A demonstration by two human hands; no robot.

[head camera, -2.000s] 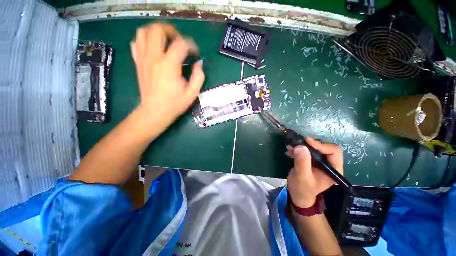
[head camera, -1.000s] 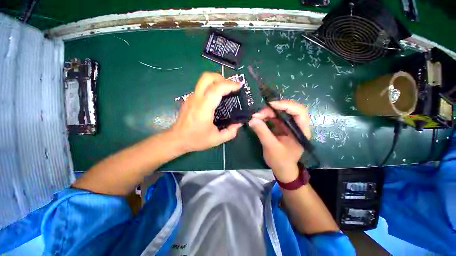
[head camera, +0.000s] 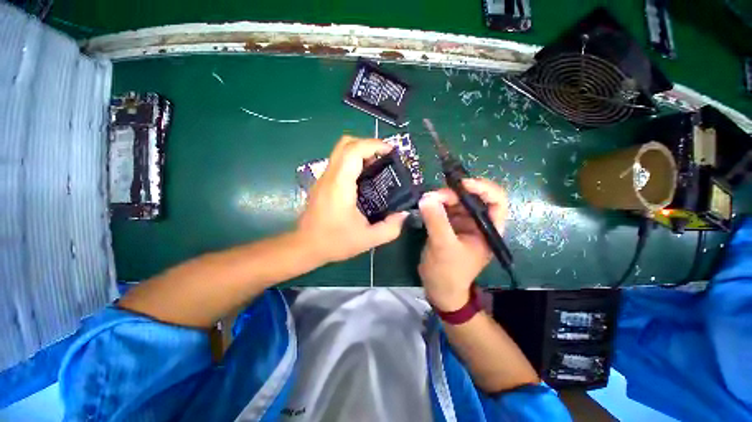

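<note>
My left hand (head camera: 334,206) grips a black phone battery (head camera: 383,189) with white printed text by its edges. My right hand (head camera: 453,243) holds a black soldering iron (head camera: 474,202), its metal tip pointing up and away. The thumb and fingertips of my right hand touch the battery's right edge; what they pinch there is too small to tell. The phone chassis (head camera: 406,154) lies on the mat beneath the battery, mostly hidden; its board end shows behind the battery and a corner shows left of my left hand.
Spare batteries (head camera: 377,92) lie near the white ledge (head camera: 313,41). An open phone unit (head camera: 136,157) lies left beside ribbed stacked trays (head camera: 54,181). Tiny offcuts, a fan (head camera: 584,81), a brown roll (head camera: 614,180) and the soldering station (head camera: 701,177) are right; a black tray (head camera: 577,354) is lower right.
My left hand came from the upper left to the middle with the battery. My right hand moved from the board to the battery's edge, iron tip now turned upward. The view shifted slightly.
</note>
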